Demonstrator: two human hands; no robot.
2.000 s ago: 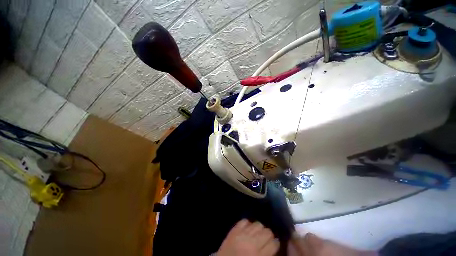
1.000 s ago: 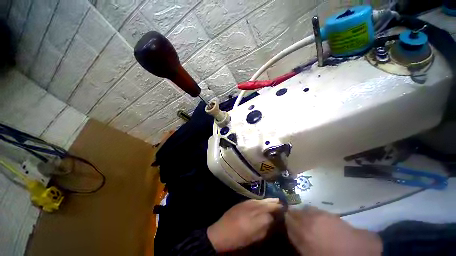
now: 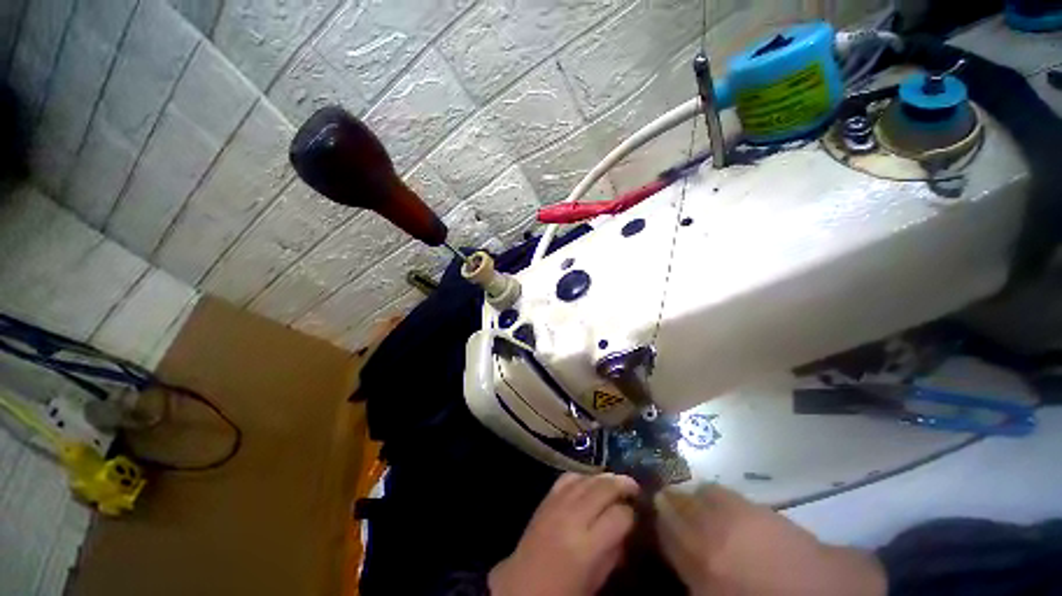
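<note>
The black garment point(image 3: 431, 489) lies bunched left of the sewing machine head point(image 3: 530, 402) and runs under the needle area point(image 3: 652, 442). My left hand point(image 3: 571, 536) pinches the cloth just in front of the presser foot, which is dim and partly hidden. My right hand point(image 3: 745, 541) is close beside it, fingertips on the same cloth edge. The cloth between the hands is dark, so its layers cannot be told. The needle plate and bed point(image 3: 757, 454) show to the right.
Blue-handled snips point(image 3: 967, 410) lie on the bed under the arm. A dark red-brown handle point(image 3: 361, 169) stands up on the head. A blue container point(image 3: 786, 93) and a blue-capped disc point(image 3: 932, 105) sit atop the arm. A yellow plug point(image 3: 105, 477) is at the left wall.
Both hands have moved up from the lower edge to the needle area with the cloth. In the last second they shift only slightly. The view has tilted a little.
</note>
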